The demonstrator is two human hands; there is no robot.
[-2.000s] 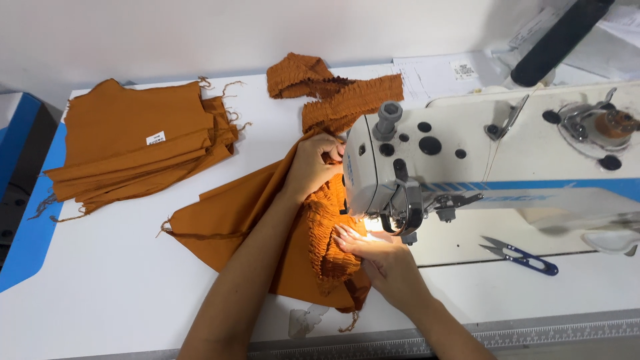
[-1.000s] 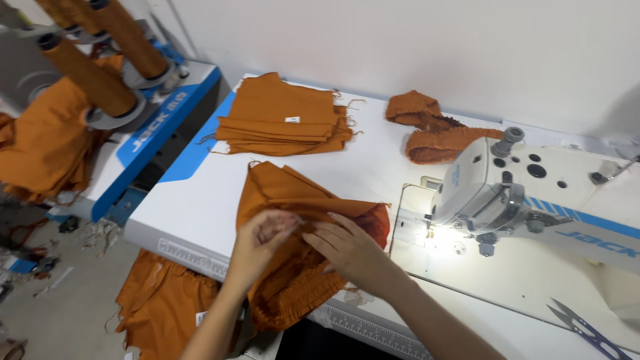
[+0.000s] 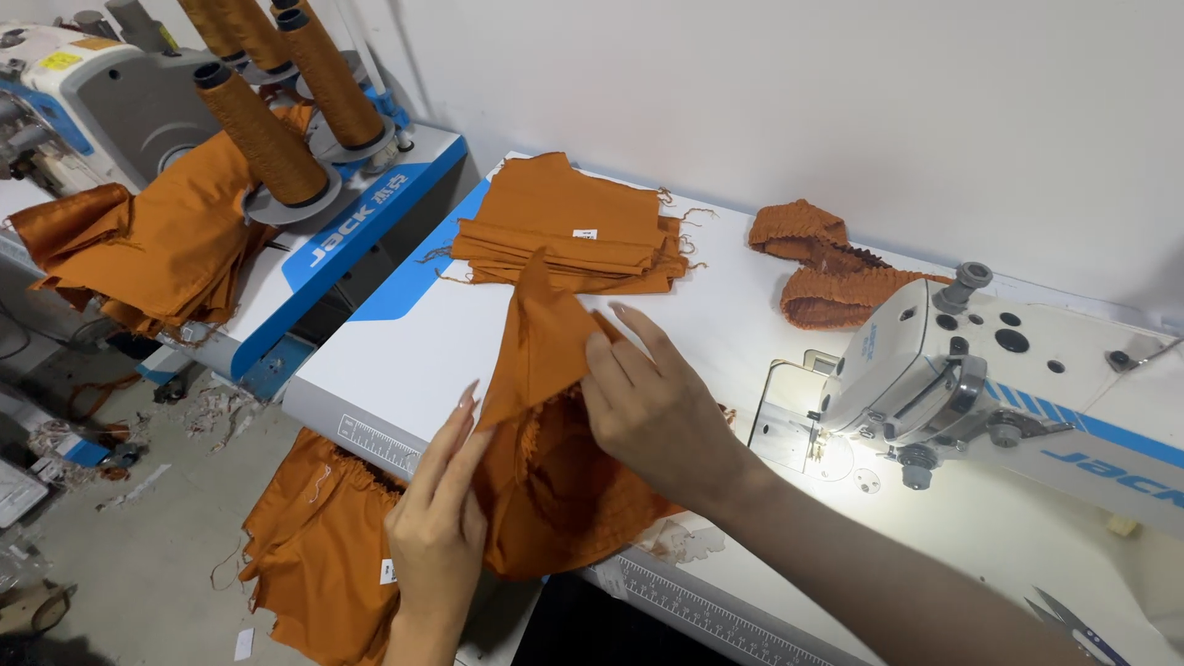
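Observation:
An orange-brown fabric piece (image 3: 546, 361) with a gathered part hangs over the front edge of the sewing table, a pointed corner raised. My left hand (image 3: 444, 509) is at its left edge, fingers extended; whether they pinch the cloth is hard to tell. With bent fingers my right hand (image 3: 647, 398) holds the cloth's upper right edge. Behind the hands lies a stack of cut fabric pieces (image 3: 573, 231) with frayed threads and a small label. Shirred elastic bands (image 3: 832, 277) rest at the back right. On the right stands an industrial sewing machine (image 3: 934, 370), its needle area lit.
Thread snips (image 3: 1078, 629) lie at the lower right. More orange-brown cloth (image 3: 324, 546) hangs below the table's ruler edge (image 3: 731, 610). Across a gap at the left is another machine table (image 3: 370, 213) with thread cones (image 3: 268, 139) and piled fabric (image 3: 176, 240).
The fabric was by the machine's needle two seconds ago; it is now left of the machine, between my hands. One corner has been lifted since one second ago. The view has swung left.

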